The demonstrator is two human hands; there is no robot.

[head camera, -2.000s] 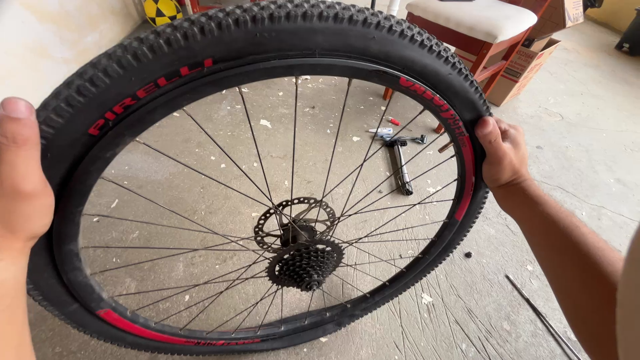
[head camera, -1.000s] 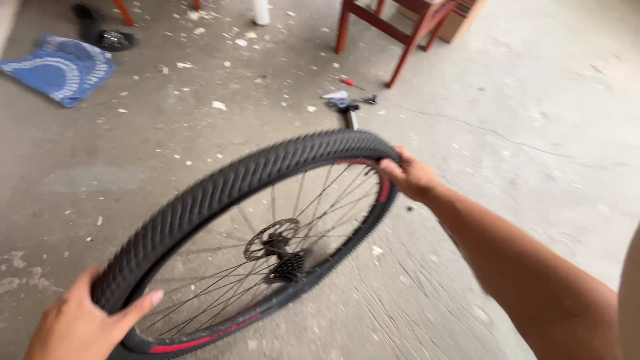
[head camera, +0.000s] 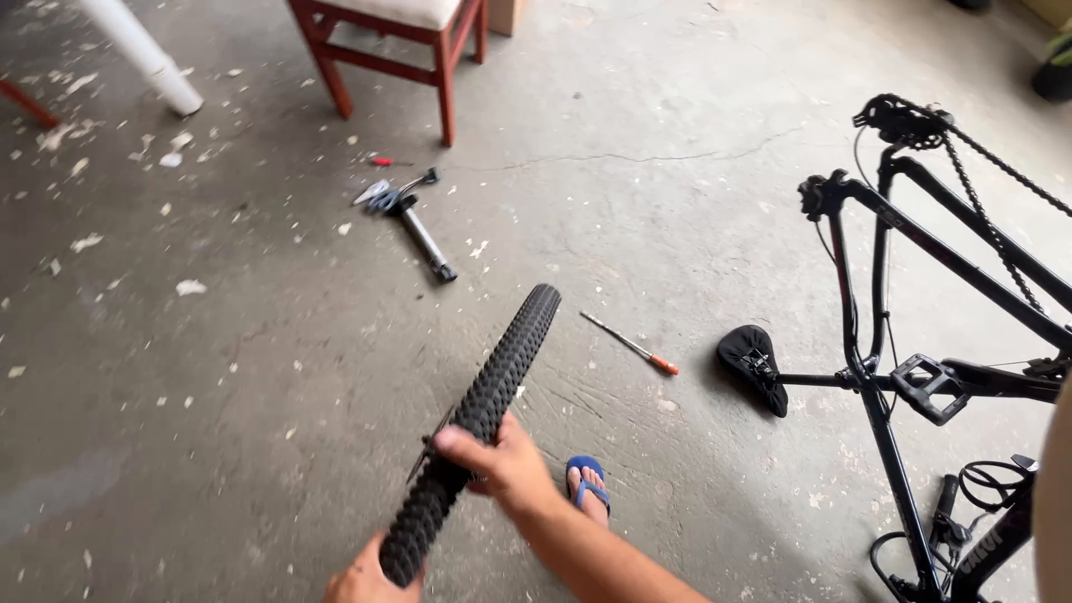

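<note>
A bicycle wheel with a knobby black tire point(head camera: 509, 352) stands edge-on below me, tread facing up. My right hand point(head camera: 502, 461) wraps around the tire near its middle, thumb over the tread. At the tire's near end my left hand point(head camera: 373, 578) grips it from the side, partly cut off by the frame's lower edge. The spokes and hub are mostly hidden behind the tire. To the right, an upside-down black bicycle frame point(head camera: 946, 234) has its chain point(head camera: 988, 222) hanging loose and its covered saddle point(head camera: 749, 368) down at the floor.
A long screwdriver with an orange handle point(head camera: 664, 365) lies between tire and saddle. A hand pump point(head camera: 425, 239) lies farther off, beside a small red-handled screwdriver point(head camera: 383, 162). A red wooden chair point(head camera: 444, 92) stands beyond. My foot in a blue flip-flop point(head camera: 586, 481) is near my right forearm.
The wheel has turned from showing its spokes and cassette to edge-on, with both hands still on the tire. The view has swung right, bringing the bicycle frame in.
</note>
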